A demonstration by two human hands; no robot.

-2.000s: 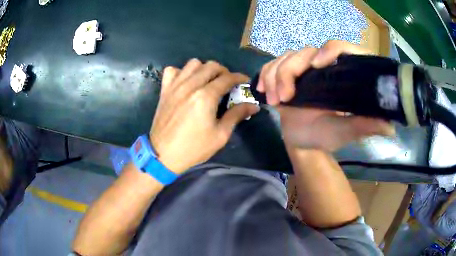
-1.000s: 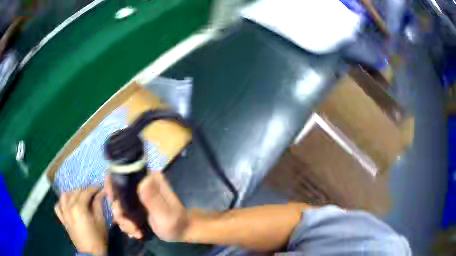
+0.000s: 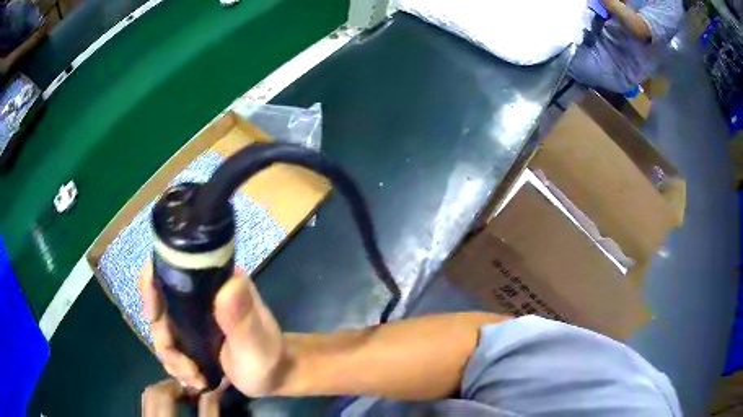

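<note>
My right hand [image 3: 252, 342] is wrapped around the thick black electric screwdriver [image 3: 191, 285], which stands nearly upright with its pale ring and cable end up. The black driver cable [image 3: 350, 191] curves over to the right. My left hand [image 3: 179, 401] shows only as fingers at the bottom edge, close to the tool's lower end. The rest of it is cut off, and what it holds is hidden. The tool's bit and any housing under it are not visible. The open cardboard screw box [image 3: 297, 195], full of tiny silvery-blue specks, lies behind the tool.
A green conveyor belt [image 3: 122, 122] with a white housing [image 3: 65, 196] on it runs at the left. A clear plastic bag [image 3: 293, 126] lies by the screw box. White sheeting [image 3: 505, 28] covers the bench's far end. Cardboard cartons [image 3: 554, 261] and another person [image 3: 631, 41] are at the right.
The view has swung right. The left hand, first at a white housing, then over the screw box's near edge, is now at the bottom edge. The right hand keeps the screwdriver, now more upright.
</note>
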